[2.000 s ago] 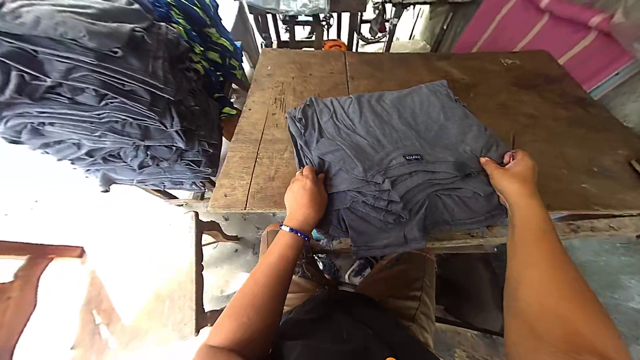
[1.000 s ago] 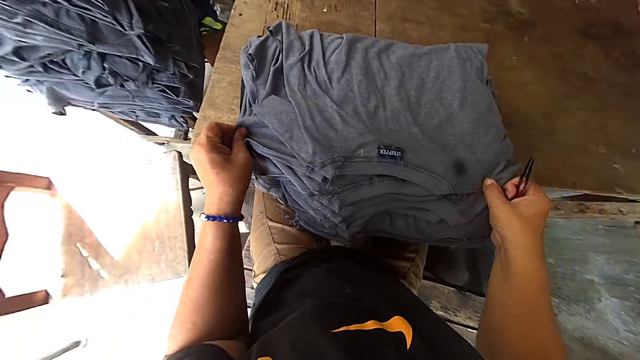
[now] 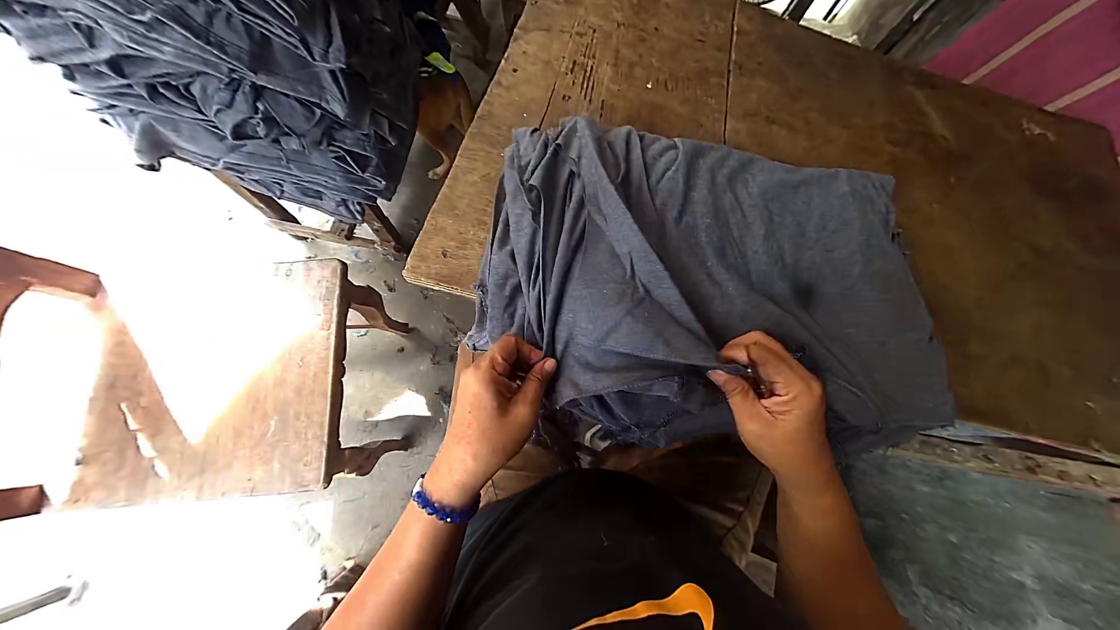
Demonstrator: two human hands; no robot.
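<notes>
A grey knit garment [image 3: 770, 227], one of several layers of like fabric, lies on the wooden table [image 3: 814, 96] and hangs over its near edge. My left hand [image 3: 499, 407], with a blue beaded bracelet at the wrist, pinches the cloth at its lower left. Opposite it, my right hand [image 3: 774, 398] pinches a seamed edge between thumb and fingers. Between the hands the cloth is drawn up in a diagonal fold, with stitched edges showing below. A dark spot marks the fabric above my right hand.
A tall heap of dark grey fabric [image 3: 262, 96] stands on a wooden support at upper left. Behind it, a brown dog [image 3: 442, 114] is partly visible. A wooden bench [image 3: 219, 411] stands left of my legs. Pink striped cloth [image 3: 1050, 52] hangs at upper right.
My right hand has moved inward from the garment's right side, and the dark pen-like object seen in it earlier no longer shows. The collar and its label are now covered by folded cloth.
</notes>
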